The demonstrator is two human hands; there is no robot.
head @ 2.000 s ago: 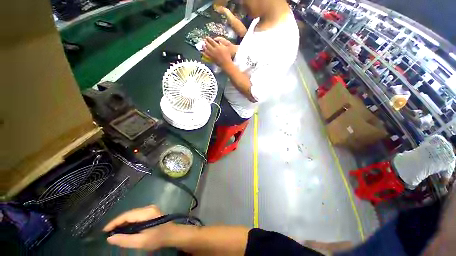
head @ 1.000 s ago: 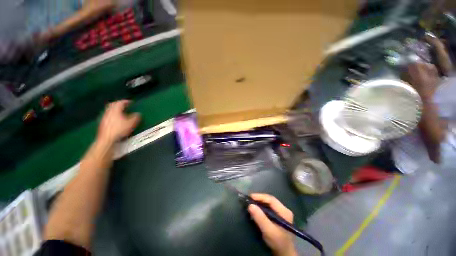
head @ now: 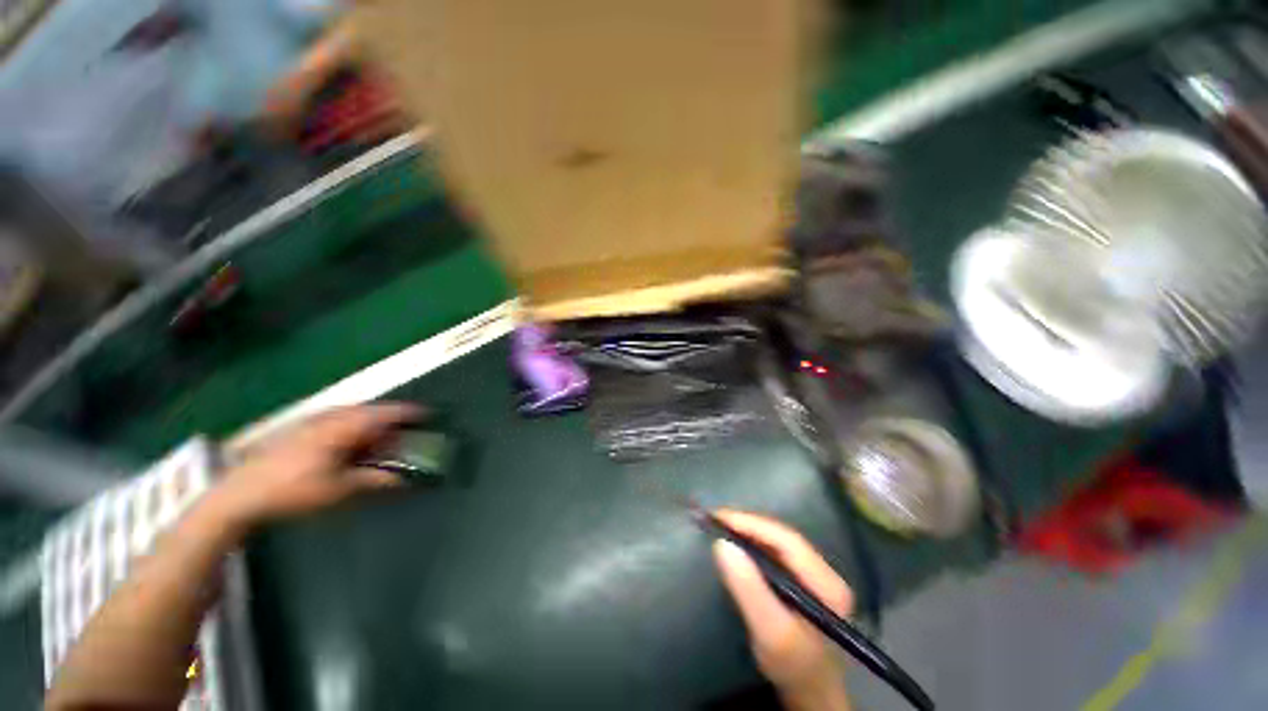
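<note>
My left hand (head: 313, 465) is over the left part of the dark green mat, its fingers on a small dark unit with a greenish face (head: 421, 454). The frame is blurred there. My right hand (head: 786, 597) holds the soldering iron (head: 800, 597) like a pen. Its tip points up and left over the mat, in front of the fume extractor's wire grille (head: 668, 347). Thin silvery strands (head: 681, 433) lie before the grille.
A white parts tray (head: 125, 521) is at the left, partly behind my left forearm. A cardboard flap (head: 626, 167) stands above the extractor. A phone (head: 549, 372), a round tin (head: 911, 479) and a white fan (head: 1071, 320) stand nearby. The green conveyor (head: 348, 320) runs beyond the white edge.
My left hand reached over the conveyor a second ago and is now back over the mat with the dark unit. My right hand still holds the iron. The view has turned left from the aisle.
</note>
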